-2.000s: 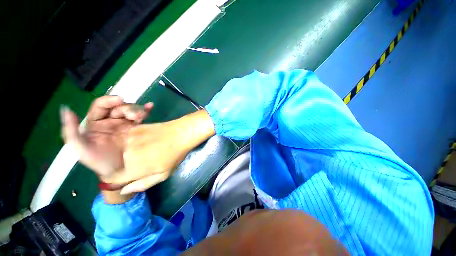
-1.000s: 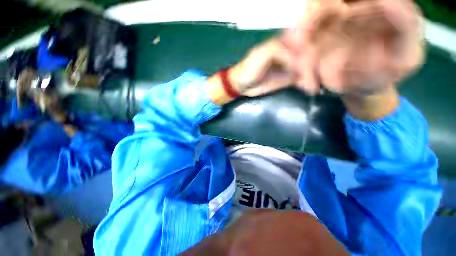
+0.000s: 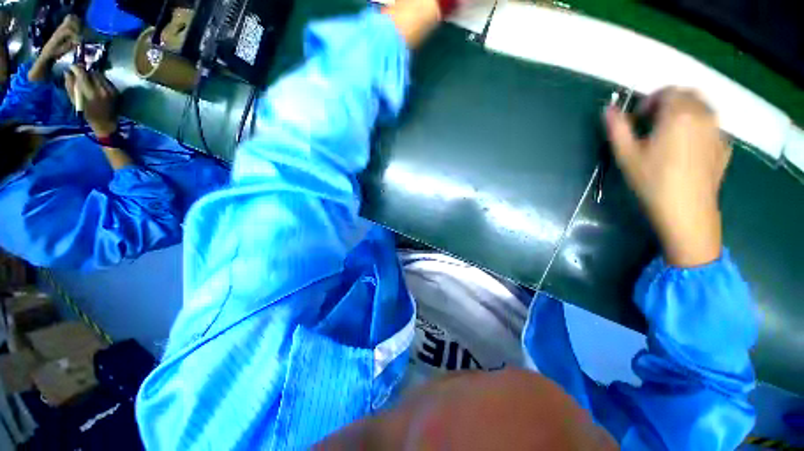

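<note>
My right hand [image 3: 677,163] is over the green bench mat [image 3: 480,132] at the right, near the white rail. Its thumb stands apart from its curled, blurred fingers, and I see nothing held. A thin dark stick [image 3: 600,183] lies on the mat left of this hand. A small white strip [image 3: 614,99] lies by the thumb. My left hand [image 3: 413,19] is reaching forward and is mostly cut off by the top edge. Only the wrist area with a dark red band shows, so its fingers are hidden.
A white rail [image 3: 617,70] runs along the mat's far side. A black box [image 3: 247,35] with a white label, cables and a brown tape roll [image 3: 163,63] are at the upper left. Beside them a person in a blue smock [image 3: 106,207] works with both hands on a small item.
My hands were together one and two seconds ago and are now apart. The left has gone forward to the top edge, the right is lower over the mat. The view has turned.
</note>
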